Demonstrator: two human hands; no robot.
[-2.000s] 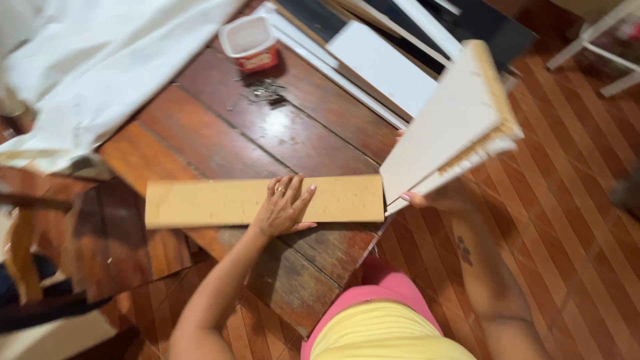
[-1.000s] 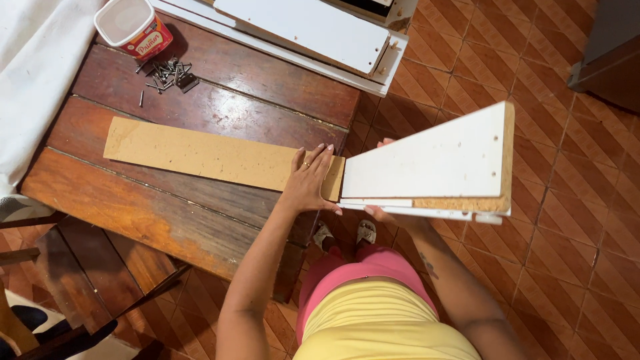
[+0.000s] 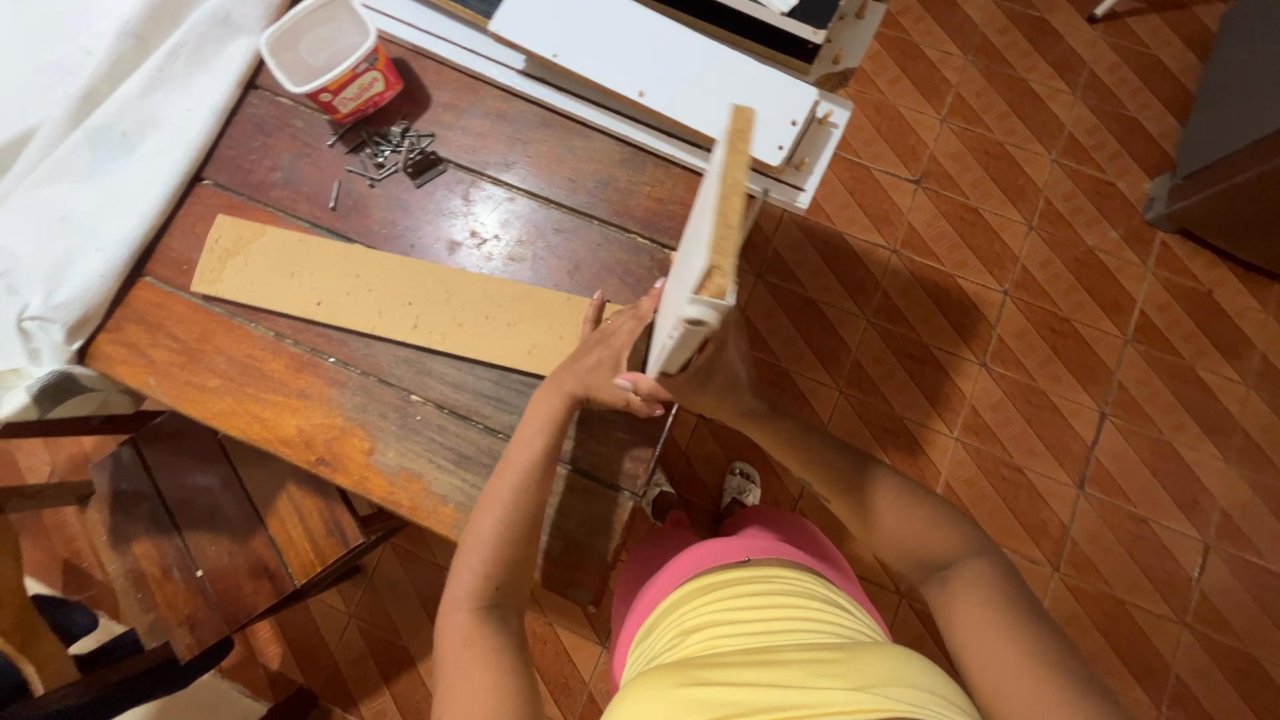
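Observation:
A white board assembly with raw particleboard edges (image 3: 712, 230) stands steeply tilted at the right end of the wooden table (image 3: 290, 385). My right hand (image 3: 715, 375) grips its lower end from the right, with part of the fingers hidden behind it. My left hand (image 3: 610, 360) lies over the right end of a flat tan board (image 3: 390, 295), its fingertips against the white boards' lower end. Whether the tan board is joined to the white boards cannot be seen under my hand. Screws and small metal hardware (image 3: 395, 153) lie in a pile on the table.
A plastic tub (image 3: 355, 90) stands by the hardware. White panels (image 3: 660, 70) lie stacked along the table's far side, some with dowels. White cloth (image 3: 120, 150) covers the left part. A wooden chair (image 3: 210, 510) is at the lower left, dark furniture (image 3: 1225, 140) at the right.
The white boards have swung from pointing right to standing steeply, turned by my right hand. My left hand remains at the tan board's right end.

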